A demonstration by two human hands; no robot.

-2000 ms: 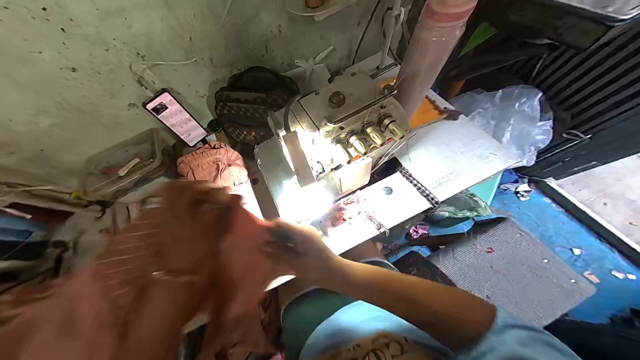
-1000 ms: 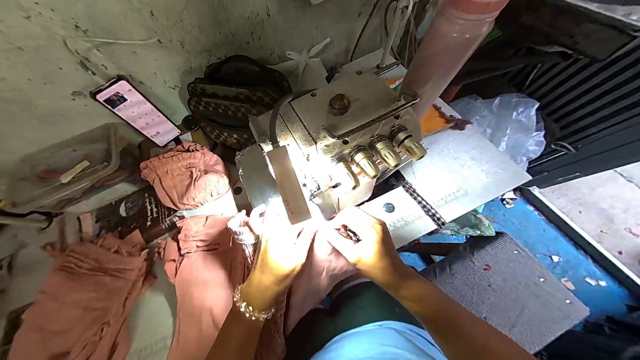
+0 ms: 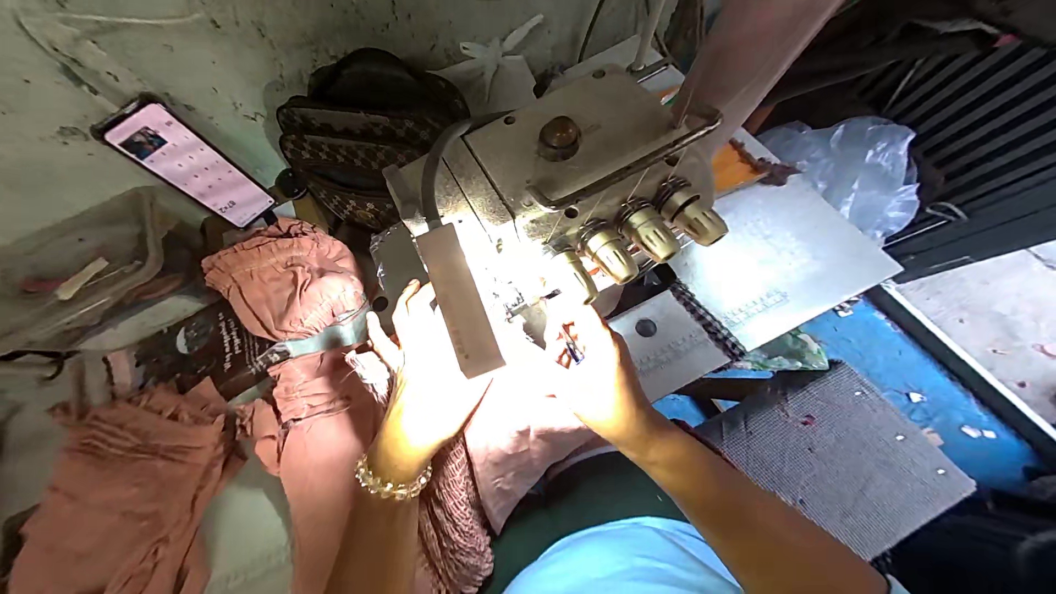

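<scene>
An overlock sewing machine (image 3: 577, 148) with brass-coloured tension knobs stands in front of me, its lamp glaring over the needle area. My left hand (image 3: 425, 371), with a beaded bracelet at the wrist, lies on pink fabric (image 3: 520, 445) left of the presser foot, its fingers spread and partly behind a hanging flat plate (image 3: 462, 301). My right hand (image 3: 598, 371) is right of the needle area, fingers curled around a small metal tool, perhaps thread snips (image 3: 571, 345), and touching the fabric. Glare hides the fingertips. The fabric runs down to my lap.
Bundled pink garments (image 3: 322, 330) and another pink piece (image 3: 132, 470) lie at the left. Behind them are a lit phone (image 3: 190, 165), a plastic container (image 3: 91, 264) and a patterned bag (image 3: 371, 124). A clear plastic bag (image 3: 858, 165) sits right, above a grey textured mat (image 3: 841, 454).
Two seconds ago pink fabric was swept across the left side; since then both hands have come to the needle area. Over the last second they stay there, and the view has moved closer.
</scene>
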